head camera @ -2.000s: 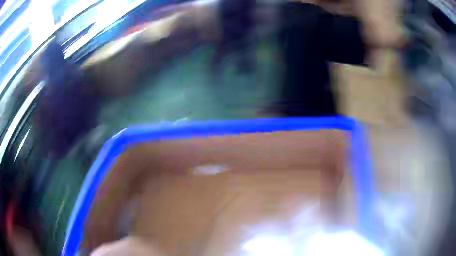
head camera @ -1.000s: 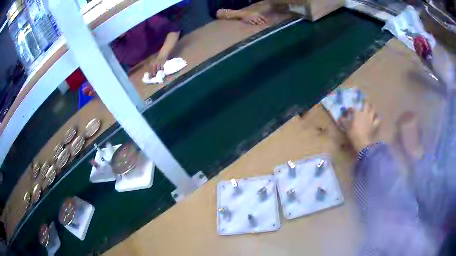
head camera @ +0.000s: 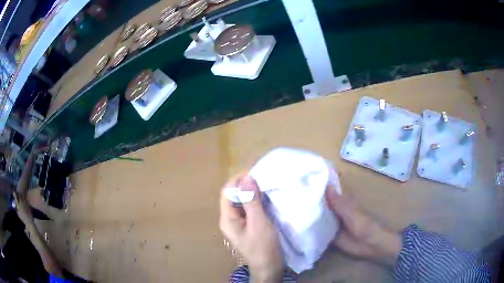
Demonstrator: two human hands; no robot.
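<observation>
A soft white wrapped bundle (head camera: 298,193) is held between my two hands above the tan bench. My left hand (head camera: 248,229) grips its left edge, with a fold of the white wrap between thumb and fingers. My right hand (head camera: 359,224) holds its right side, fingers partly behind it. What is inside the wrap is hidden. Two square white plates lie side by side on the bench to the right, a left one (head camera: 369,145) and a right one (head camera: 449,168), each with four upright posts and no housing.
A dark green belt (head camera: 188,113) runs behind the bench, carrying plates with copper-coloured housings (head camera: 235,40). A white frame post (head camera: 315,50) is bolted at the bench edge. Round housings (head camera: 146,35) line the far side. Another person's arm (head camera: 36,237) is at lower left.
The view has swung left. A white wrapped bundle is now in both my hands. My hand, earlier at a third posted plate on the right, has left it.
</observation>
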